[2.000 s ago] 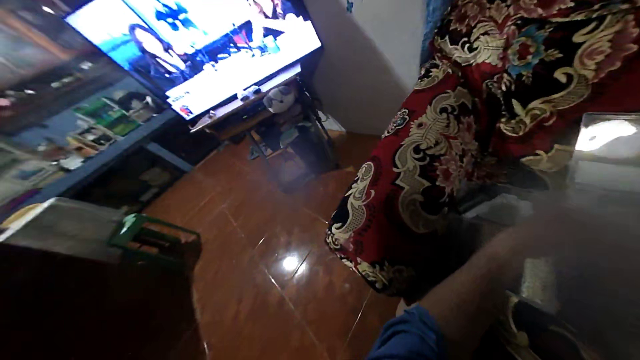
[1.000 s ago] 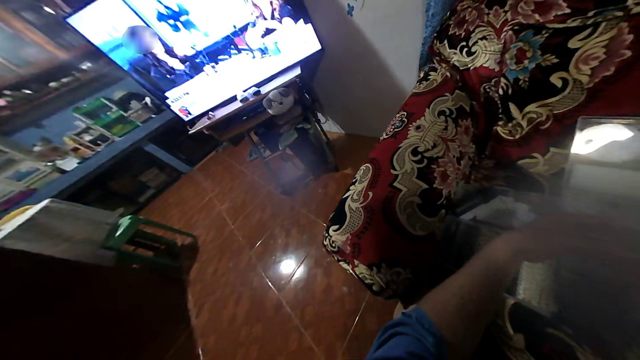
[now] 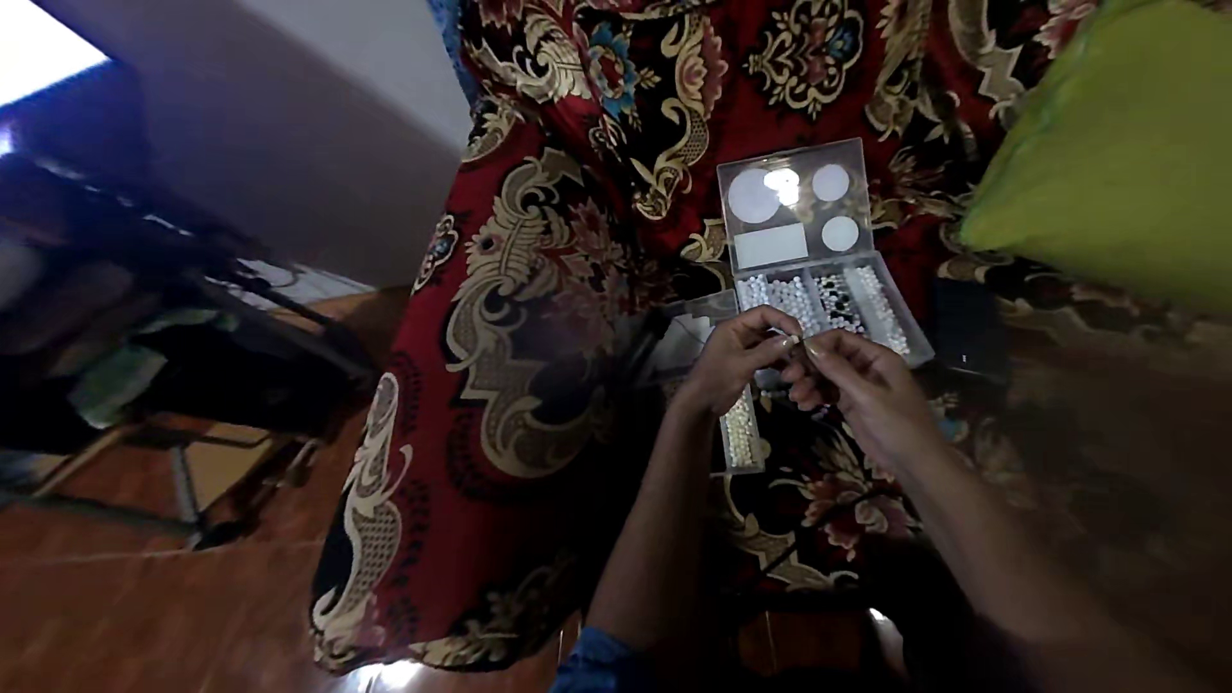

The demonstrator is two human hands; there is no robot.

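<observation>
My left hand [image 3: 739, 358] and my right hand [image 3: 861, 380] meet fingertip to fingertip over a clear plastic compartment box [image 3: 910, 318]. Both pinch a small pale bead [image 3: 795, 340] between them; any thread there is too fine to make out. White beads [image 3: 878, 306] and black-and-white beads [image 3: 839, 303] fill the box's compartments. Its raised clear lid [image 3: 804, 207] bears round and rectangular white labels. Under my left hand lies a second clear box, partly hidden, with cream beads [image 3: 739, 433] in one compartment.
A red, black and gold patterned cloth [image 3: 520, 318] covers the seat beneath the boxes. A green cushion [image 3: 1116, 164] lies at the upper right. A dark folded object with a metal frame [image 3: 183, 481] stands at the left on the tiled floor [image 3: 241, 606], near a bright screen [image 3: 43, 58].
The view has swung right and down a lot. Both hands now show together at the bead boxes; before, one blurred arm reached over the seat.
</observation>
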